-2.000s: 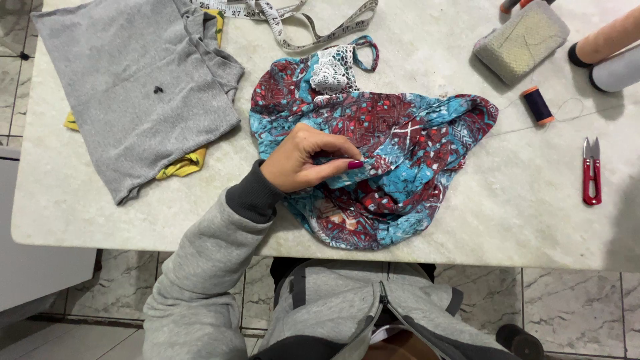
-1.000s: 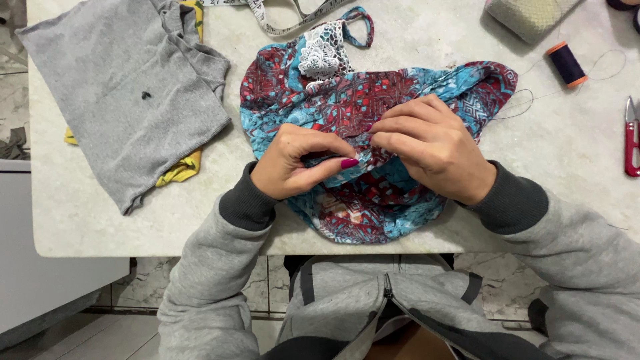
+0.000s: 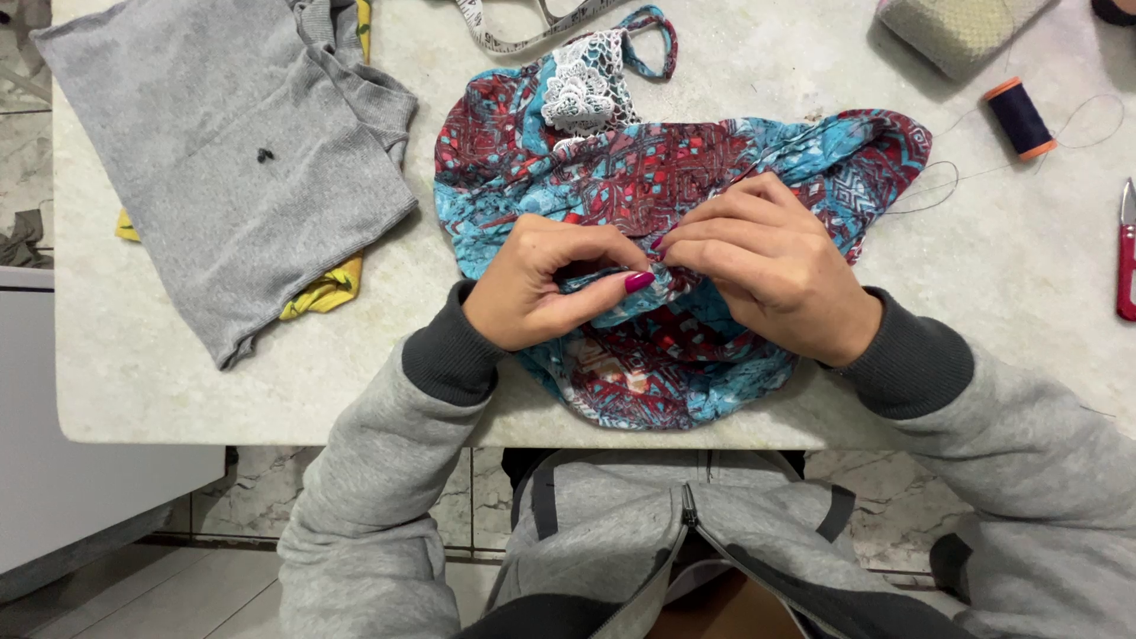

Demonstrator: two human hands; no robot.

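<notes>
A red and blue patterned garment with white lace trim and a small strap loop lies bunched near the table's front edge. My left hand pinches a fold of it between thumb and index finger. Right beside it, the fingertips of my right hand are closed on the same fold, nearly touching the left ones. Whether a needle is between the fingers cannot be seen. A loose dark thread curls out past the garment's right end, towards a spool of dark thread with orange ends.
Folded grey fabric lies over a yellow cloth on the left of the marble table. A measuring tape is at the back. A mesh-covered block and red thread snips are on the right.
My right hand, out of view two seconds ago, has come in from the right and taken hold of the garment beside my left hand. The left hand keeps its pinch.
</notes>
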